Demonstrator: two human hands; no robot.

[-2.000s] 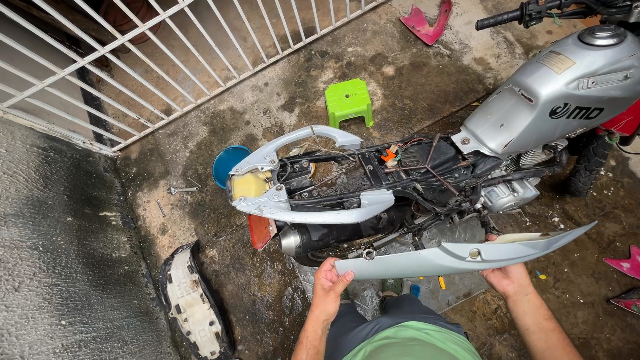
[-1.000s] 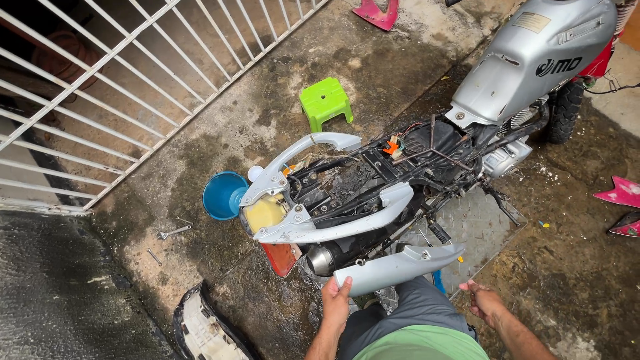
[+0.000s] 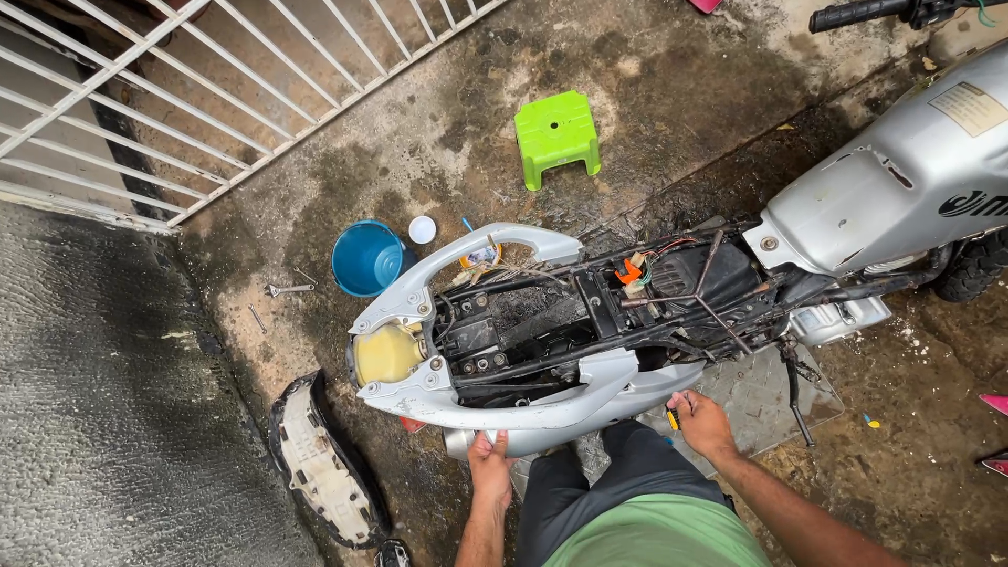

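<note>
My left hand (image 3: 490, 466) grips the lower edge of a silver motorcycle side panel (image 3: 555, 431), thumb on top. That panel lies along the near side of the rear frame, partly under the grey grab rail (image 3: 488, 413). Beside the panel's front end, my right hand (image 3: 699, 421) is closed around a small yellow and black object (image 3: 672, 417), perhaps a tool handle; the rest of it is hidden. A Y-shaped wrench (image 3: 699, 297) rests on the bare frame behind the silver fuel tank (image 3: 882, 169). An orange connector (image 3: 629, 272) sits among the wires.
A green stool (image 3: 557, 132) stands beyond the motorcycle. A blue bucket (image 3: 368, 258) and a white cup (image 3: 422, 229) are behind the tail. An adjustable wrench (image 3: 290, 290) lies on the floor, and an upturned seat (image 3: 327, 465) is at the lower left, near the wall. White bars (image 3: 283, 153) border the upper left.
The side panel has moved from in front of my body to against the near side of the rear frame. My right hand has moved in toward the panel's front end.
</note>
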